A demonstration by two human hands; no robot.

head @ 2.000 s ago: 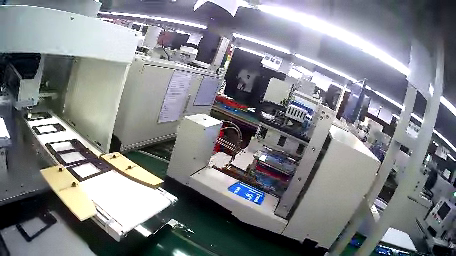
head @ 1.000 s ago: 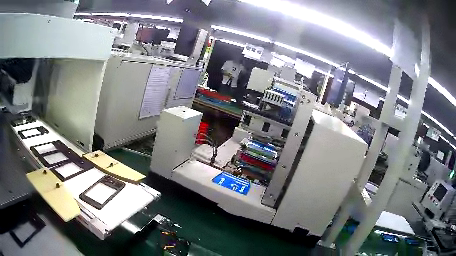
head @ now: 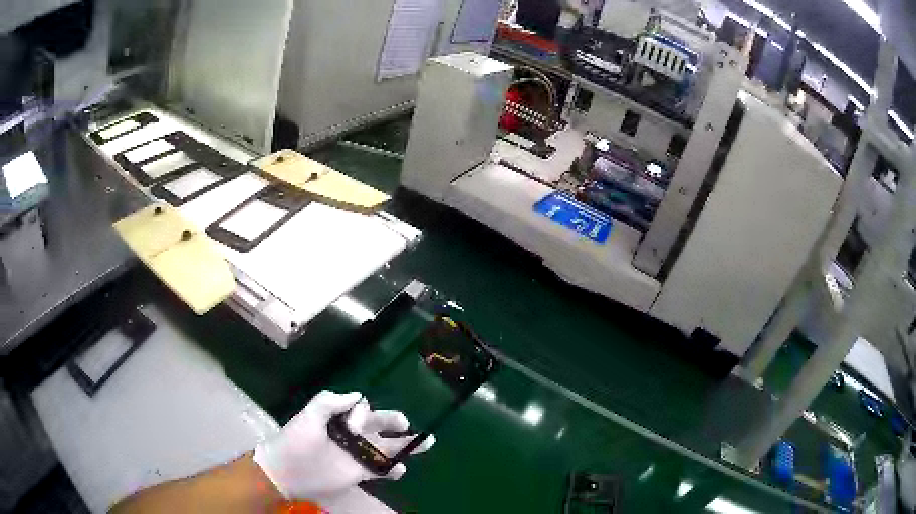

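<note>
My left hand (head: 336, 447), in a white glove, enters from the bottom edge and grips one end of a black phone middle frame (head: 457, 356). The frame is held tilted over the green conveyor belt (head: 532, 412), its solid end with yellow-orange marks pointing up and away. Another dark frame (head: 595, 494) lies on the belt at the bottom edge, partly cut off. My right hand is not in view.
The white infeed conveyor (head: 331, 266) at left carries a row of black frames (head: 251, 221) between two cream-yellow guide plates (head: 181, 259). A black frame (head: 110, 351) lies on a pale surface (head: 171, 412) at lower left. A white machine (head: 733, 221) stands across the belt.
The view has tilted downward. My gloved left hand has come into view holding a frame. Since the oldest frame, another black frame has appeared between the guide plates on the infeed conveyor.
</note>
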